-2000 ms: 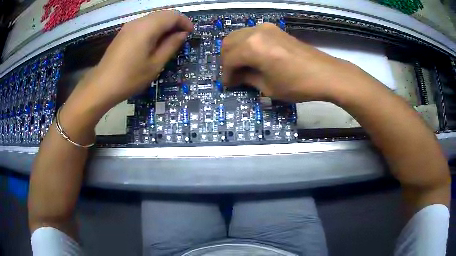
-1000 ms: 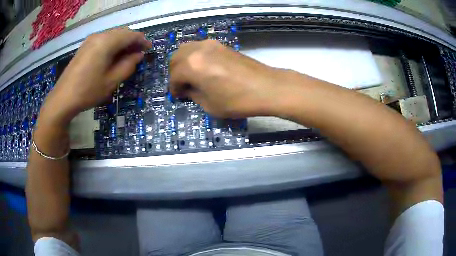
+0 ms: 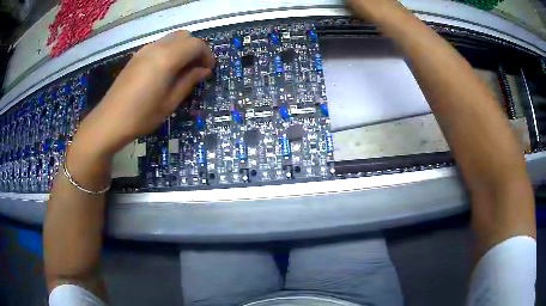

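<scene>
The PCB panel (image 3: 257, 134) lies between the rails in front of me, with blue round components (image 3: 237, 116) and thin light-blue upright parts on it. My left hand (image 3: 161, 77) is over the panel's upper left part, fingers curled with thumb and fingertips near each other; whether they pinch a small part cannot be seen. My right hand (image 3: 366, 5) is cut off by the top edge and blurred; only the wrist area shows, beyond the far rail, and its fingers are hidden.
A pile of red components (image 3: 75, 24) is at upper left and green components (image 3: 482, 3) at the top right. Another panel (image 3: 37, 137) lies at left. A white sheet (image 3: 374, 89) is under the line right of the panel. The near conveyor rail (image 3: 269, 190) runs across.
My right hand has left the panel and moved up and right, past the far rail. My left hand stays above the panel's left part. The view has shifted a little.
</scene>
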